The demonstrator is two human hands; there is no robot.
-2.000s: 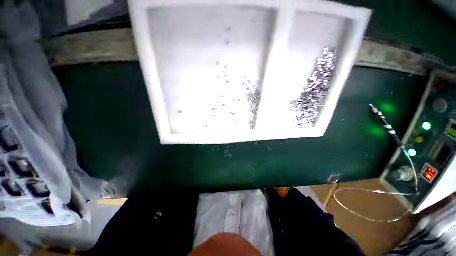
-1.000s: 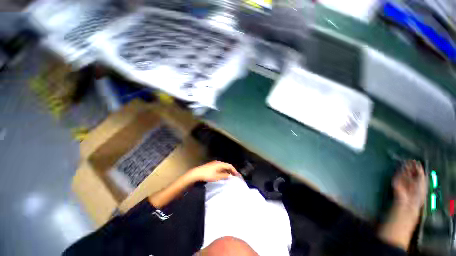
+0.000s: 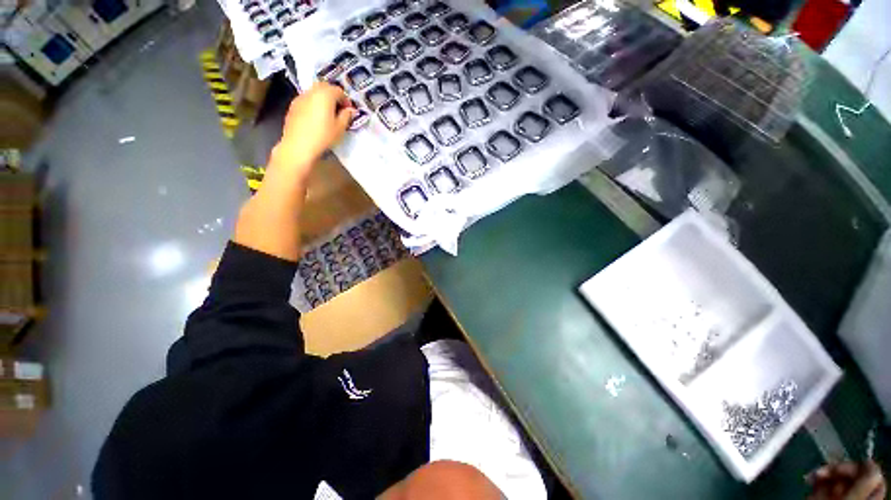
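My left hand [image 3: 318, 122] is at the left edge of the translucent case tray [image 3: 376, 186], its fingers closed on a dark watch case frame [image 3: 358, 119]. Rows of similar frames lie on the tray. My right hand [image 3: 846, 482] is small and cut off at the bottom right corner. A thin light piece, perhaps the pen tip [image 3: 870, 445], shows by its fingers; whether it is held is unclear. The white two-compartment parts tray [image 3: 645, 337] sits on the green bench, with scattered silver bits in one compartment and a heap in the other.
An open cardboard carton [image 3: 366, 317] with layered frames stands below the bench edge at left. Clear plastic trays [image 3: 728, 73] and a clear bag [image 3: 674, 171] lie at the bench rear. A small silver cluster [image 3: 614, 385] lies on the green mat. Yellow-black tape [image 3: 223, 96] shows at left.
The view has swung left. My left hand has moved from near my lap up to the case tray and closed on a frame. My right hand now shows only at the bottom right corner.
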